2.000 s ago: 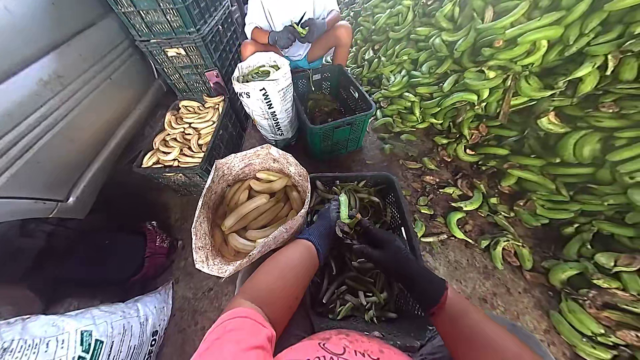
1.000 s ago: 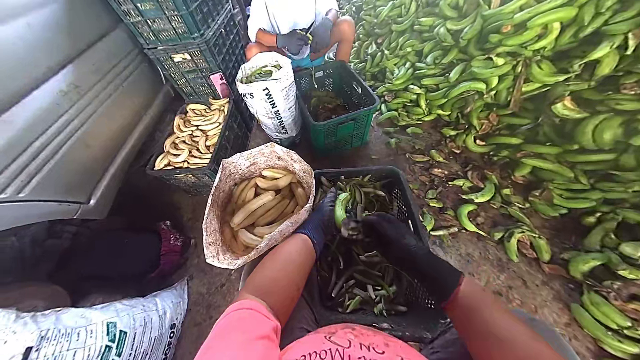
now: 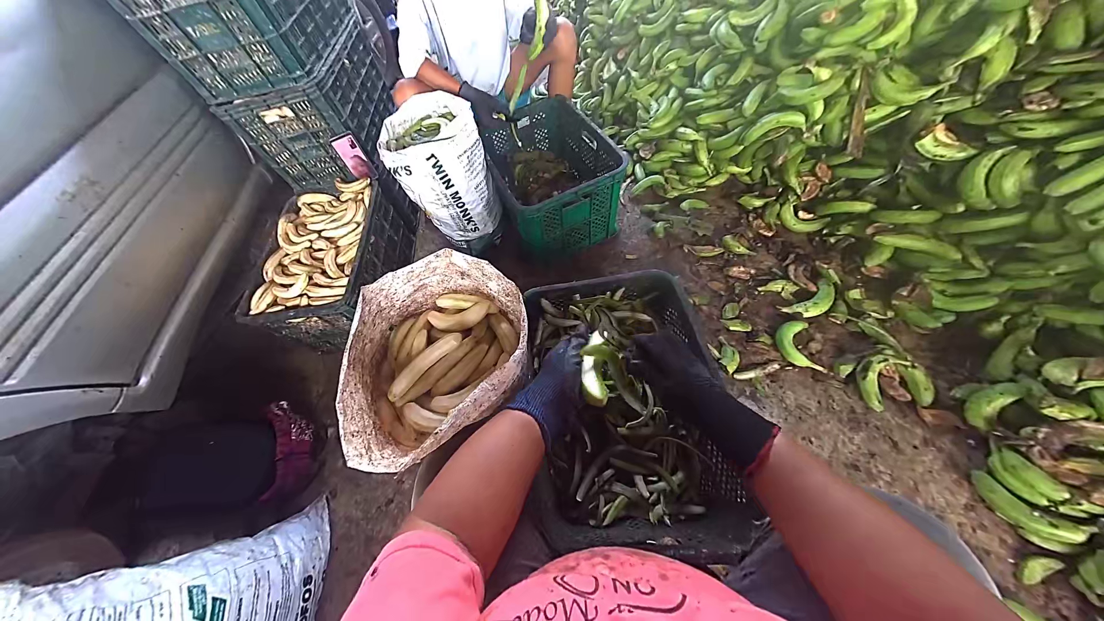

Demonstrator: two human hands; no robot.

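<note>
My left hand (image 3: 561, 384), in a dark blue knit glove, holds a partly peeled green plantain (image 3: 594, 371) whose pale flesh shows. Gloved too, my right hand (image 3: 677, 371) is at the plantain's right side, on its loosened green peel; its fingertips are hard to make out. Both hands are over a black plastic crate (image 3: 655, 280) holding green and dark peel strips (image 3: 638, 492). Left of the crate, touching its edge, stands an open, stained woven sack (image 3: 366, 371) with peeled plantains (image 3: 440, 362) inside.
A person (image 3: 466, 43) in dark gloves sits behind a green crate (image 3: 578, 216) and a white sack (image 3: 448, 185). Stacked crates (image 3: 293, 112) and a crate of peeled plantains (image 3: 315, 250) stand at left. Green plantains (image 3: 862, 129) cover the right side. A printed sack (image 3: 259, 569) lies bottom left.
More pale flesh shows on the plantain in my left hand, and its peel now hangs off to the right. The other person's hands have moved apart, with a long green peel strip between them.
</note>
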